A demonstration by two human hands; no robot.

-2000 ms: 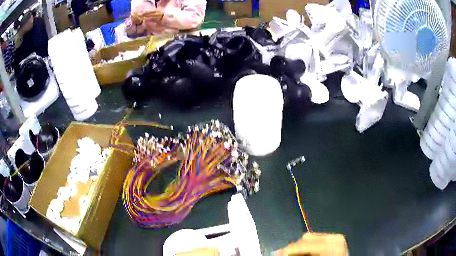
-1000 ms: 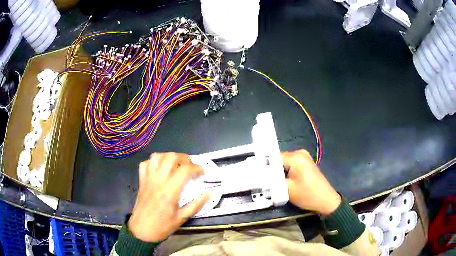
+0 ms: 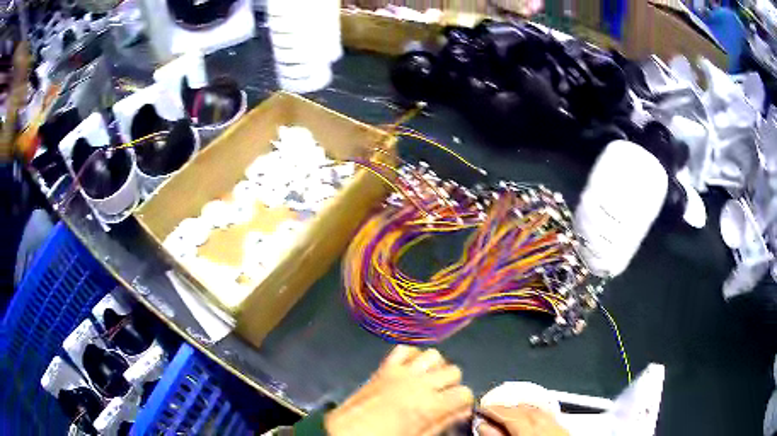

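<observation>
A white bracket [image 3: 635, 402] lies at the bottom edge, partly cut off. My left hand [image 3: 405, 398] is at its left end, fingers bent, next to a small dark piece; whether it grips anything is unclear. My right hand [image 3: 524, 421] is at the bottom edge against the bracket's round end, mostly cut off, its thumb or fingers near the same dark piece. A single thin wire [image 3: 619, 337] runs from the bundle's right side down to behind the bracket. A large looped wire harness bundle [image 3: 409, 311] lies above my hands.
An open carton [image 3: 298, 285] holds small white round pieces [image 3: 290, 170]. A white column of stacked parts [image 3: 620, 209] stands right of the bundle. Black shells [image 3: 520, 81] and white brackets [image 3: 716, 111] are heaped behind. Subassemblies [image 3: 158, 140] stand at left. Blue crates [image 3: 51, 281] sit below the table edge.
The view has swung left. My left hand has moved from on top of the bracket to its left end, and my right hand from the bracket's right side to its round end.
</observation>
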